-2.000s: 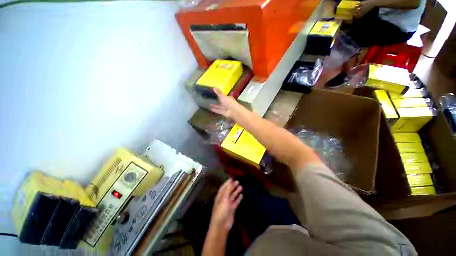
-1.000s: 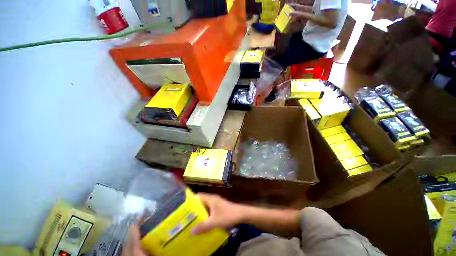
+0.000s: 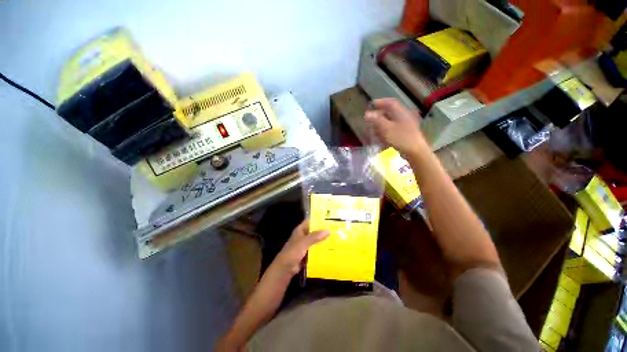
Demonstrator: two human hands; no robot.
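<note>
A yellow retail box [image 3: 342,240] sits in a clear shrink film bag [image 3: 344,165], upright in front of my body, with loose film sticking up above it. My left hand [image 3: 302,246] grips the box's left side, thumb on the yellow face. My right hand [image 3: 395,124] is raised above and right of the bag, fingers curled near the film's upper right corner; whether it pinches film cannot be told. The cream-yellow sealer [image 3: 227,124] with its doodled grey arm [image 3: 227,184] stands on a white board to the left.
Several stacked boxes [image 3: 124,89] stand on the sealer's left. A yellow box [image 3: 450,51] lies on the tunnel conveyor [image 3: 419,82] by the orange shrink tunnel [image 3: 543,51]. Another yellow box [image 3: 399,175] is behind my right forearm. Brown cartons [image 3: 512,216] and rows of yellow boxes [image 3: 560,306] are right.
The view has swung left towards the sealer. The bagged box, earlier tilted between both hands, is now upright in my left hand. My right hand has left the box and moved up.
</note>
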